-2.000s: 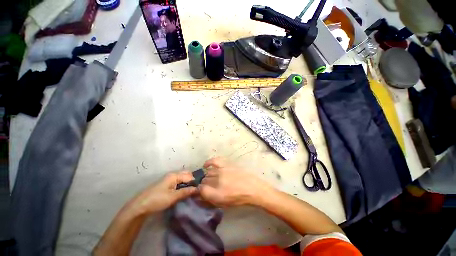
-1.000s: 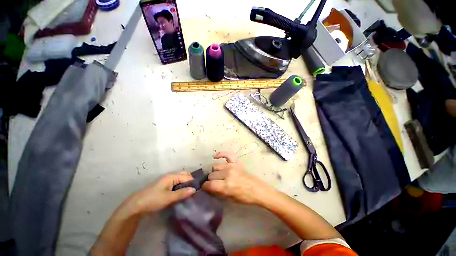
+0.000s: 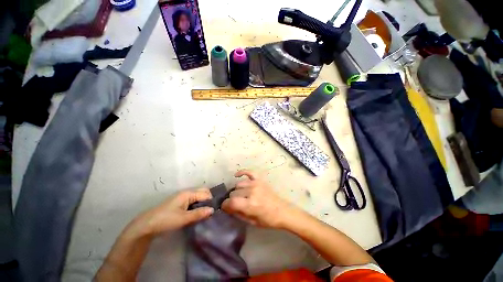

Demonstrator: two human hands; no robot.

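A shiny grey garment piece [image 3: 215, 248] hangs toward me at the near edge of the table. Its darker folded end [image 3: 218, 193] is held up between my hands. My left hand [image 3: 179, 209] pinches the fold from the left with thumb and fingers. My right hand [image 3: 251, 201] is at the right side of the same fold, thumb and index finger closed on it, one finger curled out above. No needle can be made out. A faint strand of thread seems to lie on the table beyond my right hand.
Speckled block [image 3: 289, 137] and shears [image 3: 343, 171] lie right of centre. Behind are a wooden ruler [image 3: 248, 94], thread cones [image 3: 219, 69], an iron [image 3: 295, 60] and an upright phone [image 3: 185, 36]. A long grey piece [image 3: 60, 165] lies left, a dark garment piece [image 3: 394, 160] right.
My right hand has shifted slightly from its place two seconds ago, with a finger now raised above the fold. Both hands stay at the folded end. The picture on the phone has changed.
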